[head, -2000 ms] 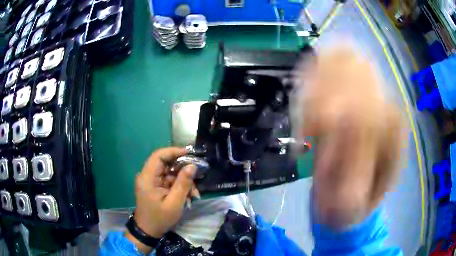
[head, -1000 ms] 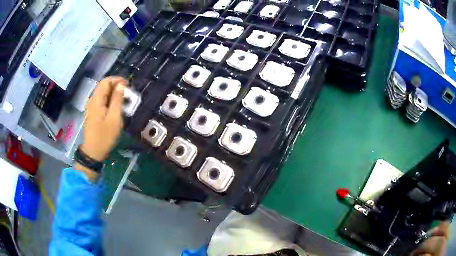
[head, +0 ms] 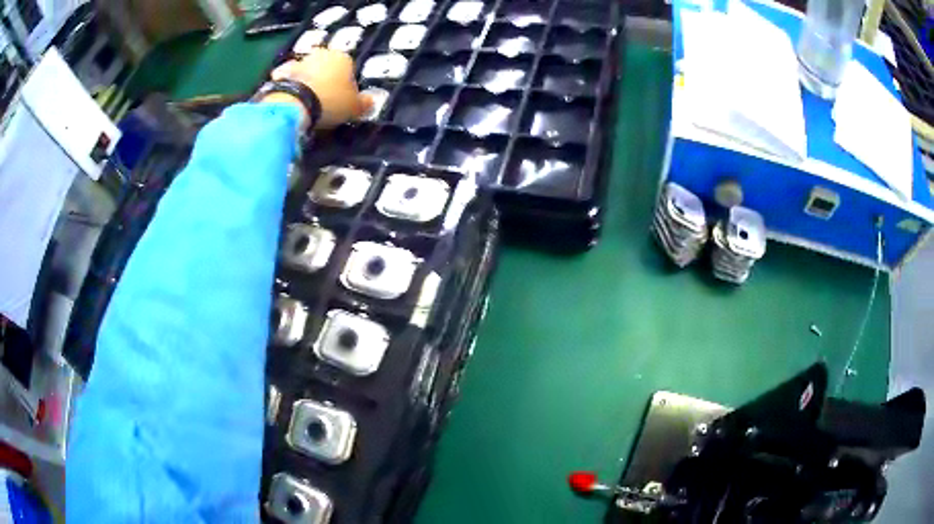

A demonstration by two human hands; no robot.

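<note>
My left hand point(head: 330, 87) reaches out to the far black blister tray point(head: 565, 116), with its fingers at a silver-white square housing point(head: 375, 103). The hand hides part of its fingertips, so I cannot tell if it grips this housing. My sleeve covers part of the nearer tray, where more housings such as this one point(head: 378, 269) sit in pockets with round holes facing up. My right hand is not in view. The black clamping fixture point(head: 789, 450) stands at the lower right.
A blue box point(head: 758, 189) with papers point(head: 739, 77) and a clear container point(head: 825, 46) stands at the back right. Two short housing stacks point(head: 737, 246) are before it. A red-tipped side clamp point(head: 582, 482) sticks out left of the fixture. A tiny metal piece point(head: 815, 330) lies on the green mat.
My left hand has moved from the near tray's left edge, where it held a housing, to the far tray. The view has turned right, and my right hand has left the picture.
</note>
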